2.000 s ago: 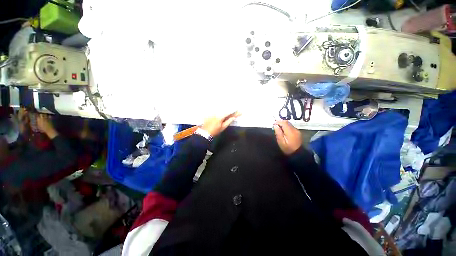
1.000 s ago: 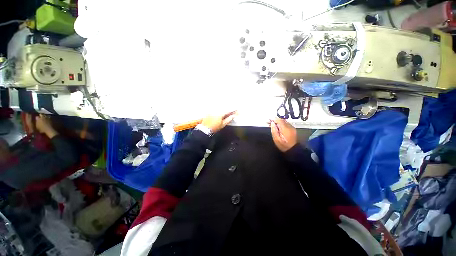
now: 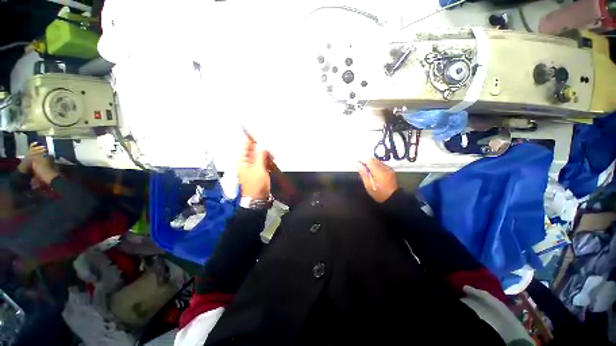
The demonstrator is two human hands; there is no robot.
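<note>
My left hand [image 3: 254, 177] is at the table's front edge, left of my lap. It holds the narrow orange-brown ruler [image 3: 248, 134]; one end shows past the fingers over the white fabric, and the rest is partly hidden and blurred. The white fabric [image 3: 223, 88] is overexposed, and its edges blend into the table. My right hand [image 3: 379, 182] is at the front edge further right, fingers pinched on a thin small item [image 3: 367, 167], perhaps a pen or chalk.
Scissors and snips [image 3: 397, 145] lie right of my right hand. A cream sewing machine [image 3: 513, 74] stands at right, another [image 3: 64, 105] at left. A blue basket [image 3: 165, 233] is below left. Blue fabric [image 3: 496, 203] hangs at right. Another person's hands [image 3: 39, 162] are at far left.
My left hand has moved left and turned to point forward. The ruler has swung from lying leftward to a steep slant. My right hand has shifted only slightly.
</note>
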